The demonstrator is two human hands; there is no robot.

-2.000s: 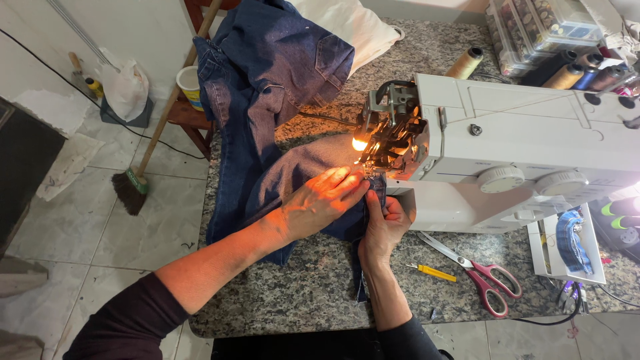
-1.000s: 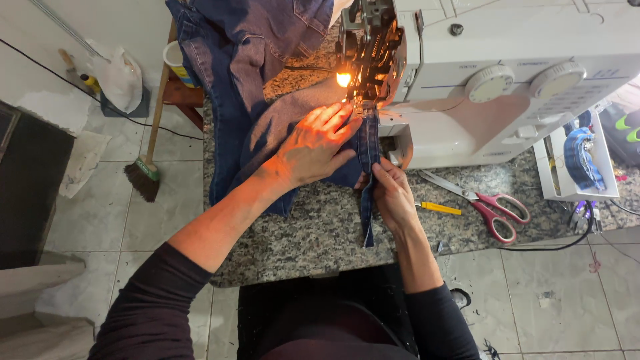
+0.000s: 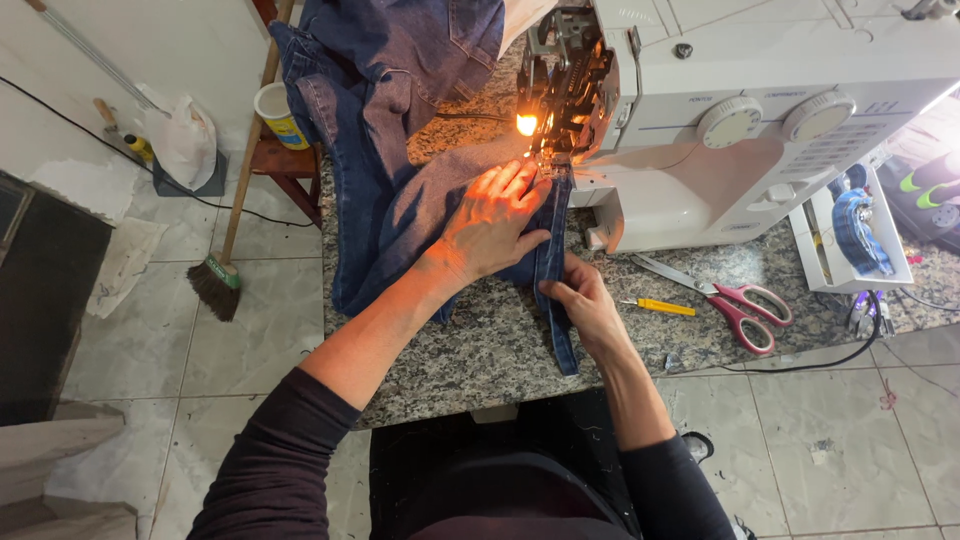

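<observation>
A white sewing machine [image 3: 682, 150] stands on the granite table, the cover off its needle end and its lamp lit. Blue denim jeans [image 3: 360, 150] lie left of it, partly under the presser foot area. My left hand [image 3: 495, 221] rests flat on the denim just below the needle area, fingers spread and holding nothing. A long denim band [image 3: 555, 300] runs from the presser foot toward the table's front edge. My right hand [image 3: 589, 304] pinches this band between thumb and fingers. The needle itself cannot be made out.
Red-handled scissors [image 3: 720, 292] and a yellow seam ripper [image 3: 664, 306] lie right of my right hand. A white open box [image 3: 832, 274] with denim pieces stands farther right. Left of the table are a broom [image 3: 217, 281] and a wooden stool [image 3: 289, 161] with a tub on it.
My right hand has moved from close to the presser foot down along the band, and more of the band shows. My left hand stays on the denim. The view has shifted.
</observation>
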